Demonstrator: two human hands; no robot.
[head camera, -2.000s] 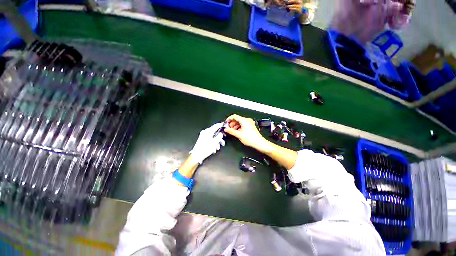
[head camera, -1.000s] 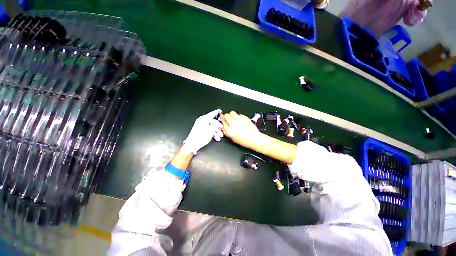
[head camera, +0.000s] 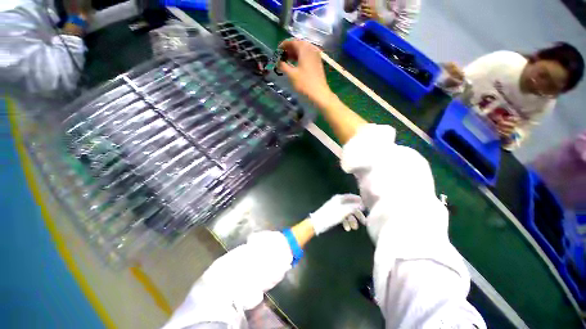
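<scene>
My bare right hand (head camera: 307, 67) is raised at the far corner of the clear blister tray (head camera: 173, 138) stack and pinches a small green circuit board (head camera: 275, 62) with dark parts. Rows of black and green parts show in the tray pockets beside it. My gloved left hand (head camera: 338, 214) is low over the dark bench top (head camera: 315, 167), its fingers partly behind my right sleeve. Whether it holds anything cannot be told. The pile of wired sub-assemblies is mostly hidden by my right arm; a dark bit shows by the sleeve.
The pale rail (head camera: 326, 136) and green conveyor belt (head camera: 491, 225) run diagonally beyond the bench. Blue bins (head camera: 393, 61) stand across the belt, with a person (head camera: 511, 83) behind them. Another worker's sleeve (head camera: 38, 51) is at the upper left.
The view has turned left. My right hand has left my left hand and reached to the tray stack, where it now holds a green board. My left hand stays over the bench.
</scene>
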